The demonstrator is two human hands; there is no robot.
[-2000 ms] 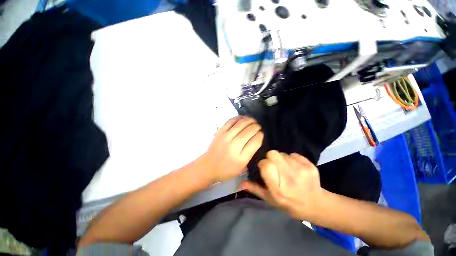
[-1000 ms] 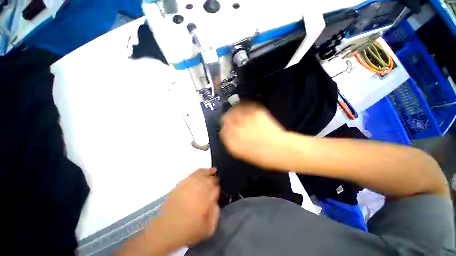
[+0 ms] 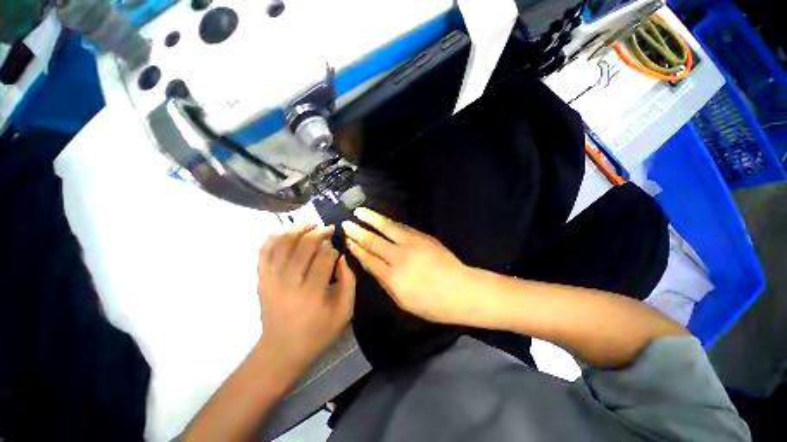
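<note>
A black knit garment piece (image 3: 483, 173) lies under the white sewing machine head (image 3: 259, 52), from the needle area over the table edge toward the lap. My left hand (image 3: 306, 280) is just in front of the presser foot (image 3: 332, 179), fingers bent, pinching the fabric's left edge. My right hand (image 3: 410, 263) lies flat on the fabric beside it, fingertips close to the foot and pressing the cloth. The needle tip itself cannot be made out.
Snips with orange and blue handles (image 3: 607, 162) lie right of the fabric, partly covered. A coiled orange-yellow loop (image 3: 656, 50) sits at the table's right end. Blue crates (image 3: 725, 233) stand at right. A large black heap (image 3: 60, 302) is at left.
My left hand has moved up to the foot from the table's front edge. My right hand has flattened on the fabric. The view has shifted closer, and a curved shiny band now shows left of the needle.
</note>
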